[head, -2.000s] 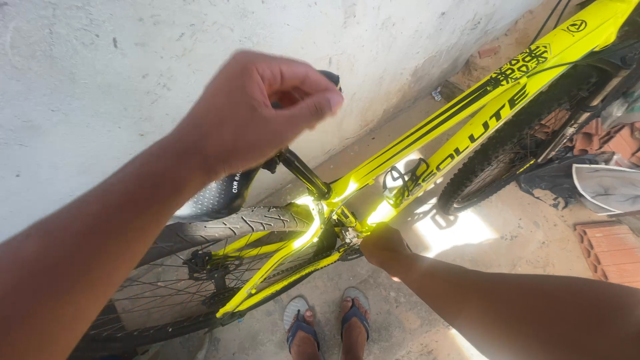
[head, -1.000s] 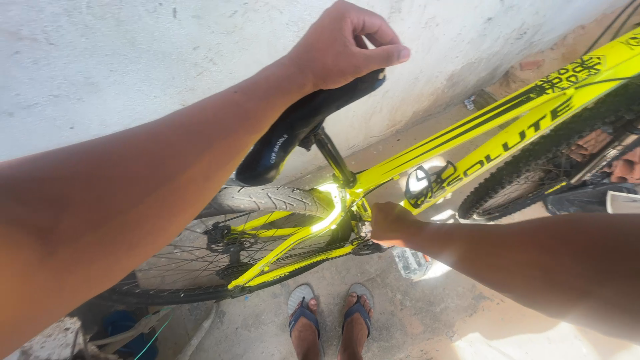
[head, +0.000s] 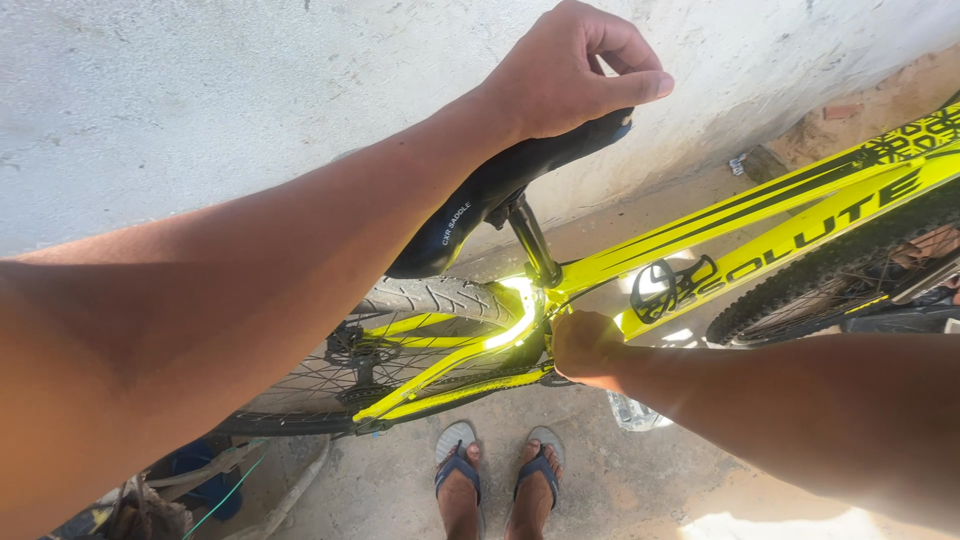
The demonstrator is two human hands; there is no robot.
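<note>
A yellow bicycle frame with black lettering runs from the lower middle to the upper right. My left hand lies over the nose of the black saddle, its fingers curled and nothing seen between them; the forearm crosses above the saddle. Around the lower seat tube, near the bottom bracket, is my right hand; its fingers are hidden, so what it grips cannot be told. Left of it are the rear tyre and the chainstay. The black bottle cage sits on the down tube, above my right wrist.
A whitewashed wall stands behind the bicycle. The front tyre is at the right. A clear plastic item lies on the concrete floor beneath my right forearm. At the lower left are a pale pipe, a blue object and a green cord.
The saddle shows more fully beneath my left forearm than two seconds ago. My right hand stays low by the seat tube. The view has shifted.
</note>
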